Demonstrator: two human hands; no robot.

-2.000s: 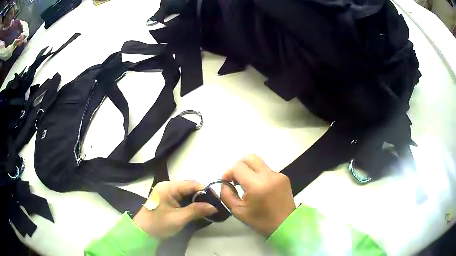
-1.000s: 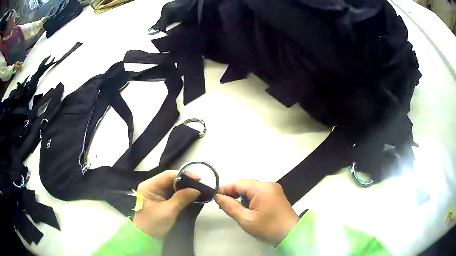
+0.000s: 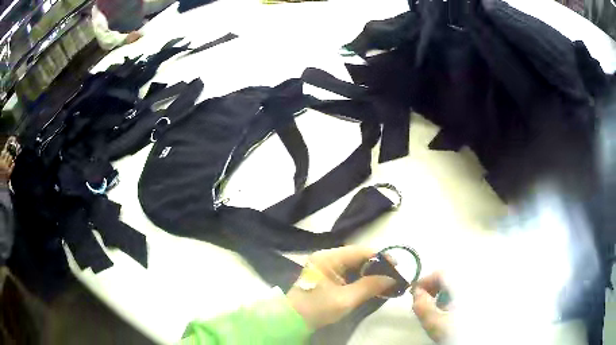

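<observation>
My left hand (image 3: 338,283) pinches a black webbing strap (image 3: 381,268) where it loops through a silver O-ring (image 3: 415,259). A small yellow tape (image 3: 309,277) is stuck on the back of this hand. My right hand (image 3: 431,306) has its fingertips at the ring's lower right edge; the rest of it is washed out by bright glare, and whether it grips the ring is unclear. A black crescent sling bag (image 3: 196,158) lies beyond my left hand, with a pale logo, a zipper and a second ring (image 3: 390,195) on its strap.
A large heap of black bags (image 3: 500,87) stands at the back right. Another black pile (image 3: 74,162) with rings and loose strap ends lies at the left. A person's sleeve and hand (image 3: 111,30) show at the upper left. Glare covers the lower right.
The view has turned left, so the table's things appear further right. My left hand still holds the strap and ring. My right hand remains at the ring's edge, now mostly lost in glare.
</observation>
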